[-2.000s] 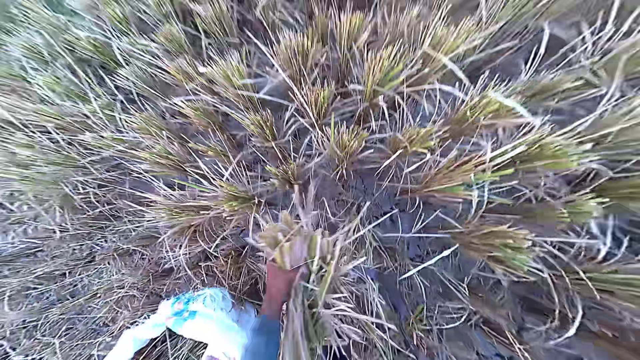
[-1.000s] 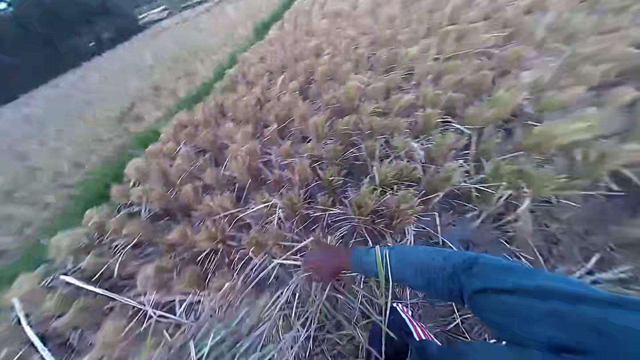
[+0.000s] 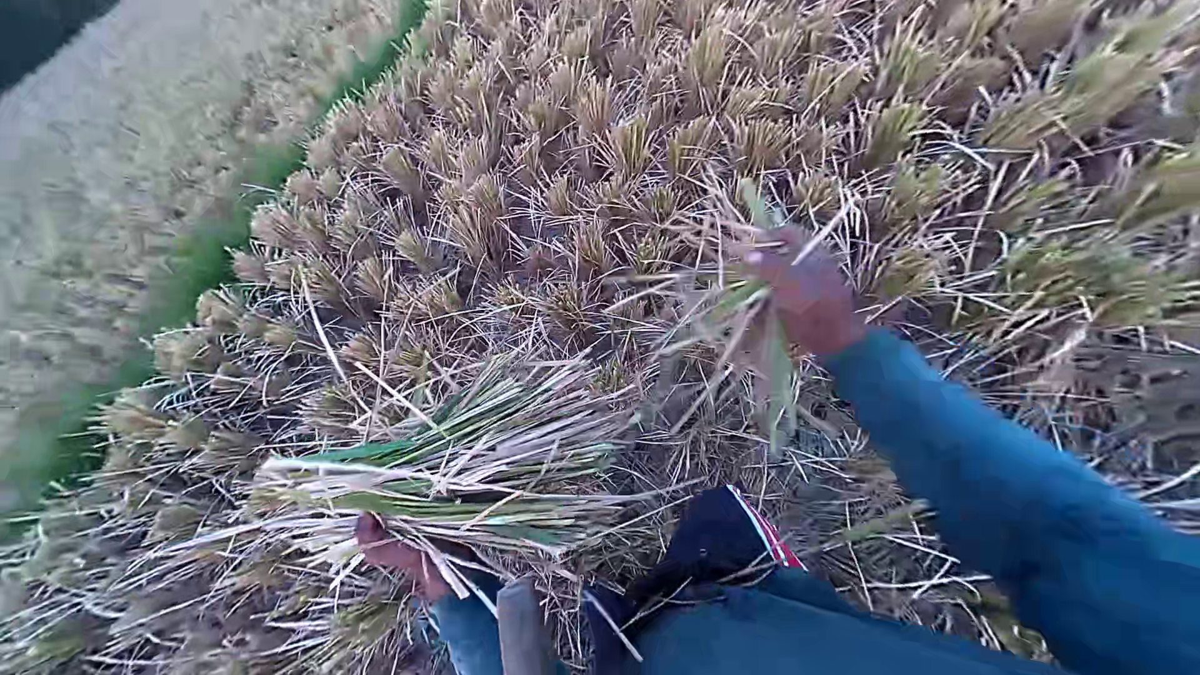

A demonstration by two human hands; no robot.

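At the lower left, my left hand (image 3: pixel 398 553) is closed around a thick bundle of cut straw stalks (image 3: pixel 487 459), pale with some green blades. The bundle lies across the hand and hides most of the fingers. My right hand (image 3: pixel 806 291), blurred, is out to the right above the stubble, gripping a small loose tuft of straw (image 3: pixel 722 291). Close beside the left forearm, at the bottom edge, is the end of a wooden handle (image 3: pixel 522 628); what holds it is not visible.
Cut stubble clumps (image 3: pixel 600 141) cover the ground in front, with loose straw among them. A green grass strip (image 3: pixel 197 262) runs diagonally at the left, with a paler field (image 3: pixel 103 169) beyond. My dark clothing with a red and white stripe (image 3: pixel 764 530) shows at the bottom.
The left hand with its straw bundle is now in view, unlike one second ago. My right hand has moved from low over the straw out to the right. The view has swung from close stubble to the field edge.
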